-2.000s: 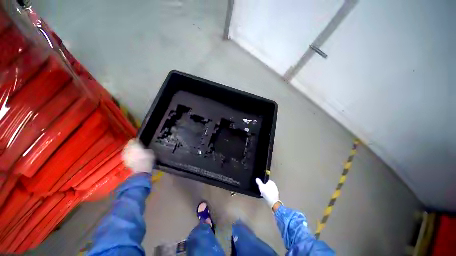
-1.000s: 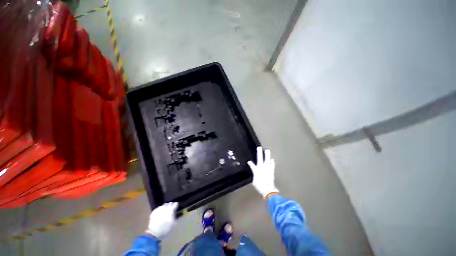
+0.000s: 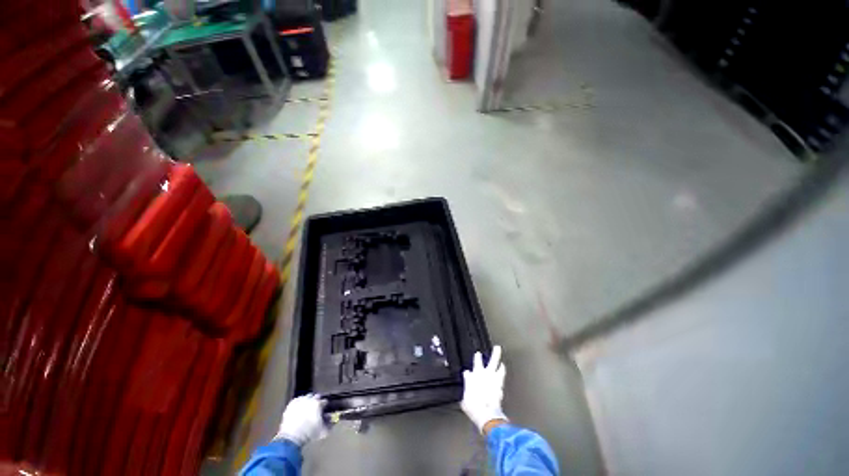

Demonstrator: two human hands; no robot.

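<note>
A black turnover box (image 3: 450,228) is held out in front of me, its short side toward me. A black plastic tray (image 3: 386,330) with moulded recesses lies inside it, with small white marks near its right side. My left hand (image 3: 303,419), in a white glove, holds the near left corner of the box. My right hand (image 3: 484,386), in a white glove, is at the near right corner with some fingers spread; its grip beneath the rim is hidden.
Tall stacks of red foam frames (image 3: 186,270) stand close on the left. A white wall (image 3: 726,372) is on the right. Yellow-black tape (image 3: 312,177) runs ahead along the aisle. A green-topped bench (image 3: 205,35) and dark totes (image 3: 303,51) are at the far left.
The box has turned so that it now points up the aisle. The view has swung along the aisle, showing the bench, a doorway edge and dark racks. Both hands remain at the near corners.
</note>
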